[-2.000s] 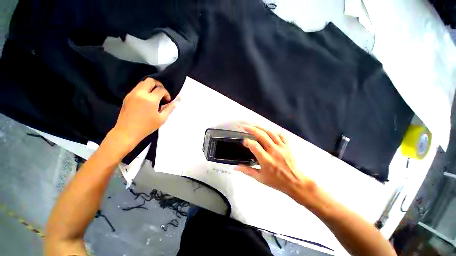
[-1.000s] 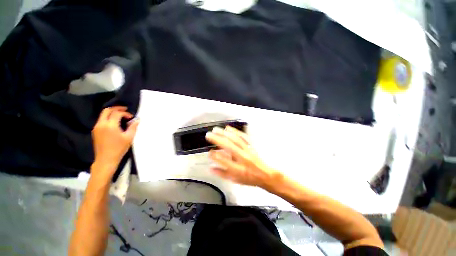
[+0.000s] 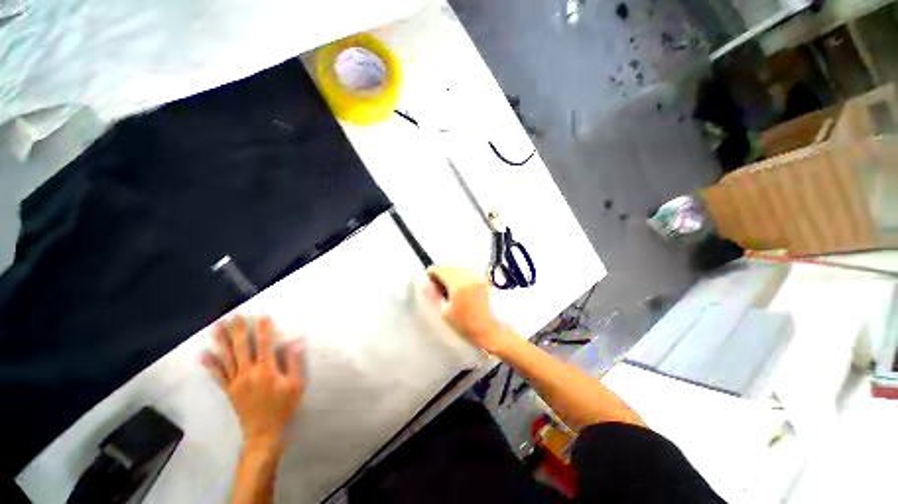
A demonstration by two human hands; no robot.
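Note:
A large white paper pattern (image 3: 345,325) lies over the black cloth (image 3: 197,197) on the white table. My left hand (image 3: 258,379) rests on the pattern with its fingers spread and holds nothing. My right hand (image 3: 461,303) is at the pattern's right end, fingers curled down at its edge; whether it grips the pattern or cloth is hidden. A dark strip of cloth (image 3: 412,238) shows along that end, above my right hand. A black block-like object (image 3: 133,453) stands on the pattern at the lower left. A short dark tab (image 3: 234,276) with a pale tip lies across the cloth near the pattern's long edge.
A yellow tape roll (image 3: 359,79) lies at the cloth's upper right corner. Black-handled shears (image 3: 507,251) lie right of the pattern. A thin black strip (image 3: 512,155) lies near the table edge. A cardboard box (image 3: 807,197) stands beyond on the right.
The view has swung toward the table's right end. My left hand has left the pattern's left edge and lies flat on it. My right hand has moved off the black object to the right end.

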